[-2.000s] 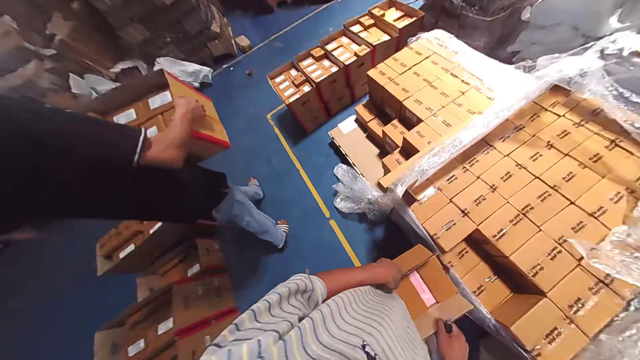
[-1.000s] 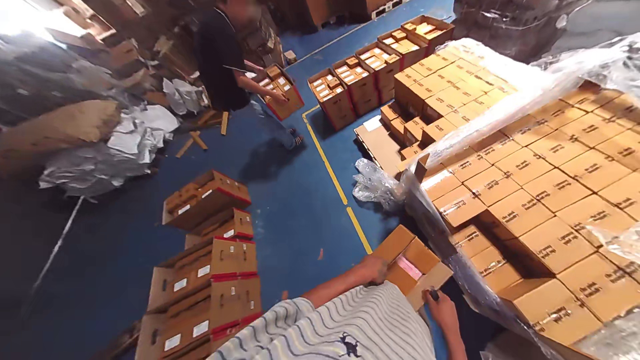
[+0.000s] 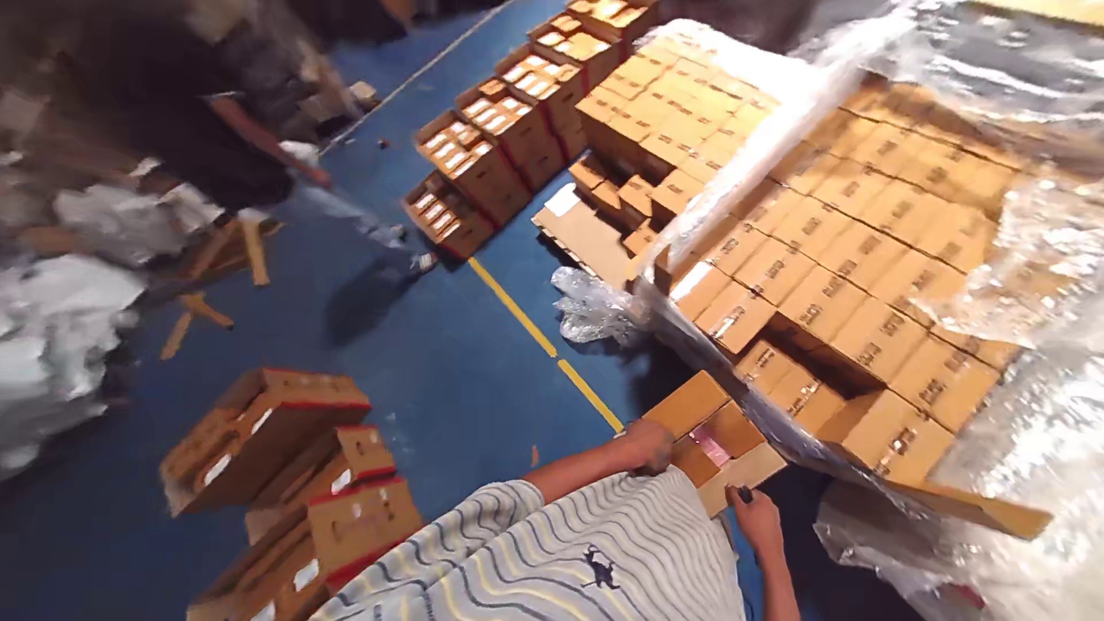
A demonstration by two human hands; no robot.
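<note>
An opened cardboard box (image 3: 750,466) is held against my striped shirt, its flaps spread and a pink item (image 3: 711,446) inside. My left hand (image 3: 649,444) grips the box at its left side. At the lower right edge of the box, my right hand (image 3: 755,511) is closed around a small dark object (image 3: 744,494), too small to identify. Just to the right stands a large stack of closed small cardboard boxes (image 3: 862,250), partly wrapped in clear plastic film (image 3: 724,207), with a gap near its front corner.
Larger cartons filled with small boxes (image 3: 509,129) form a row beyond. More red-edged cartons (image 3: 345,517) stand at lower left. A co-worker (image 3: 216,112) is at upper left, near wood pieces (image 3: 254,250) and plastic sheeting (image 3: 60,345). Crumpled film (image 3: 591,306) lies by the stack.
The co-worker, who held a carton one second ago, now stands by the carton row with an arm lowered. Another carton stands at the row's near end. Both my hands remain at the box.
</note>
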